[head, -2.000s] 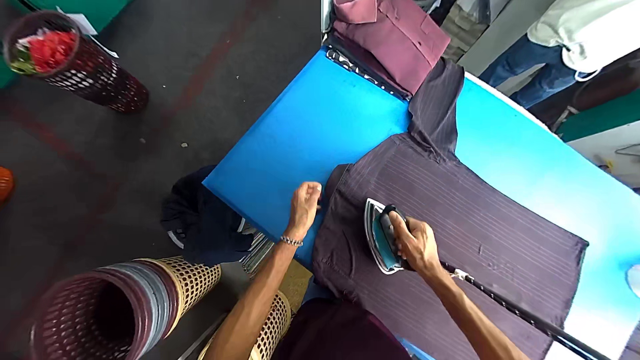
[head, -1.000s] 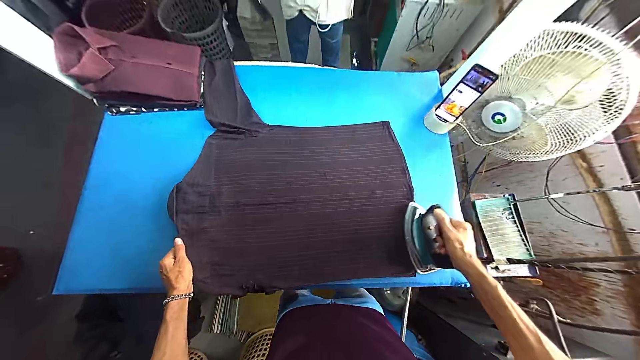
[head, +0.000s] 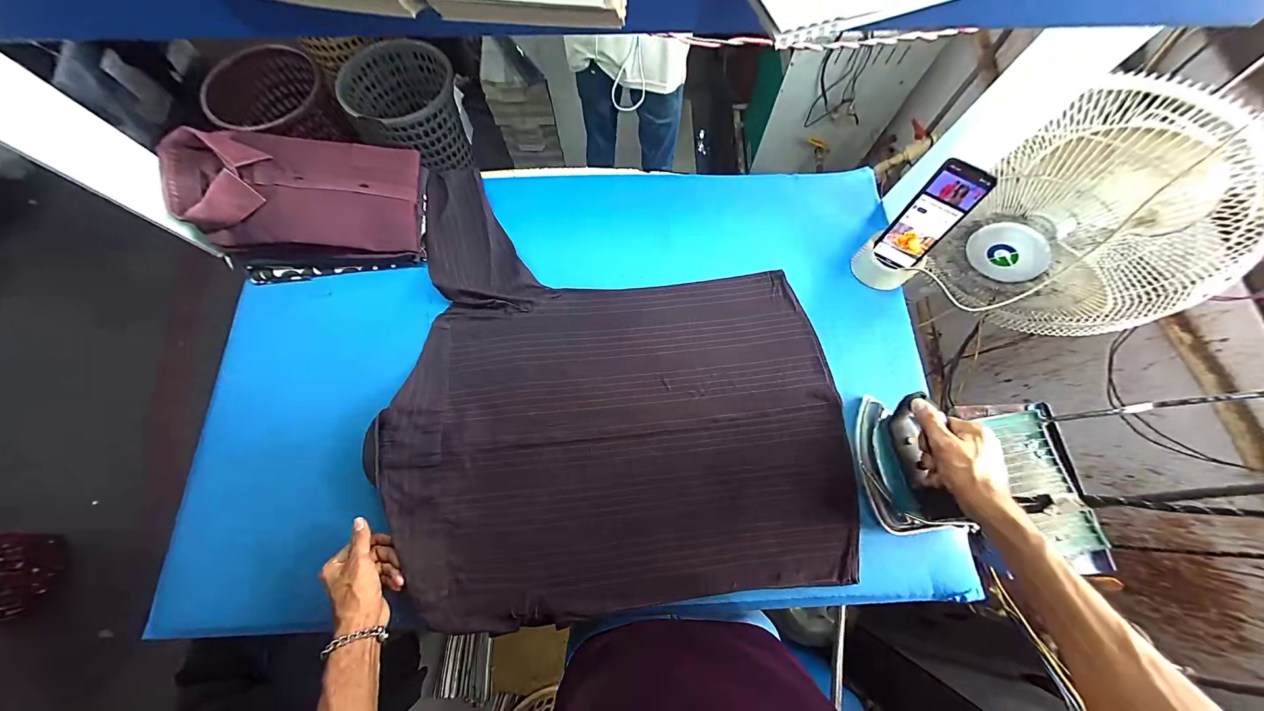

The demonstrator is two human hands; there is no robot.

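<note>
A dark pinstriped shirt (head: 632,444) lies spread flat on the blue padded ironing table (head: 276,395), one sleeve reaching toward the far edge. My right hand (head: 963,459) grips the handle of an electric iron (head: 894,464), which is just off the shirt's hem at the table's right end. My left hand (head: 363,578) is beside the shirt's lower left edge, its fingers touching or close to the fabric; whether they pinch it I cannot tell. A folded maroon shirt (head: 326,193) rests on other folded clothes at the far left corner.
A metal-ribbed iron stand (head: 1047,474) is right of the table. A phone (head: 933,212) leans on a white holder (head: 879,267) near a white fan (head: 1116,217). Plastic baskets (head: 395,89) and a person in jeans (head: 632,109) are beyond the far edge. A shelf crosses the top.
The iron has moved right, from the shirt to beyond its hem, with my right hand still on it. The view has swung markedly since the oldest frame.
</note>
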